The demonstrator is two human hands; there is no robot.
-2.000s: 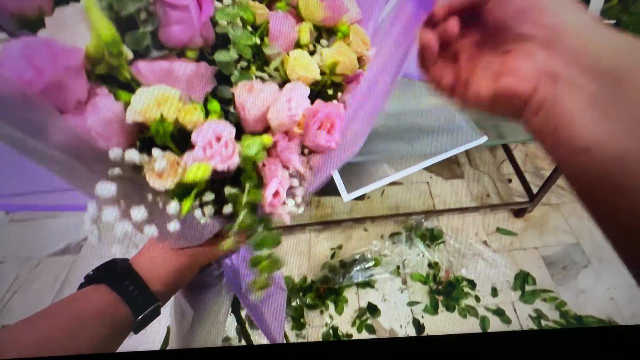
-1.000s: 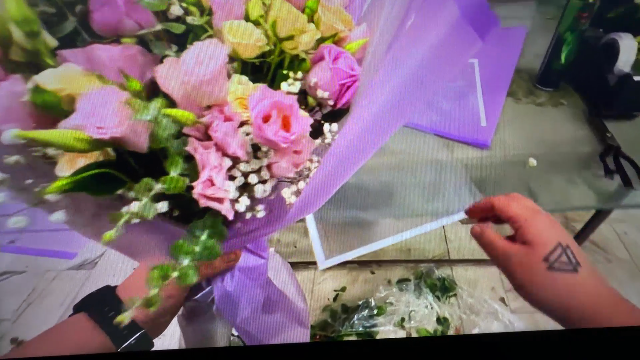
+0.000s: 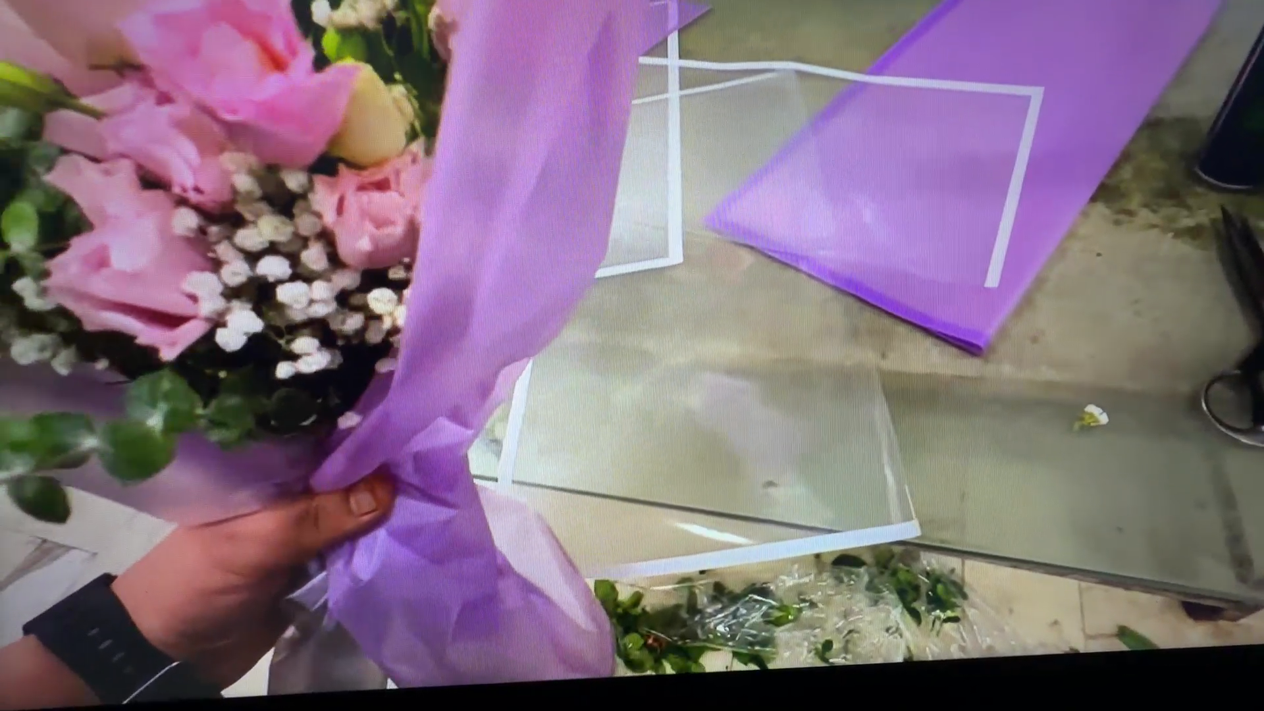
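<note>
At the lower left, my left hand (image 3: 247,568), with a dark watch on the wrist, is closed around the gathered neck of a bouquet. Lilac wrapping paper (image 3: 523,188) rises around the right side of the flowers and flares out crumpled below the thumb. Inside it are pink blooms (image 3: 380,212), a pale yellow bloom (image 3: 370,114), small white baby's breath (image 3: 291,294) and eucalyptus leaves (image 3: 158,400). Just right of the bouquet, a clear sheet with a white border (image 3: 790,543) lies over the table's front edge. My right hand is out of view.
Folded purple wrapping paper (image 3: 1106,128) lies on the glass table (image 3: 1047,474), with another white-bordered clear sheet (image 3: 1012,188) over it. Scissors (image 3: 1234,395) and a dark cylindrical object (image 3: 1239,128) stand at the right edge. Leaf cuttings (image 3: 918,583) and crumpled clear film (image 3: 839,622) lie on the floor.
My right hand, at the clear sheet's corner one second ago, has left the view. My left hand still grips the bouquet. The view has moved closer to the bouquet and table.
</note>
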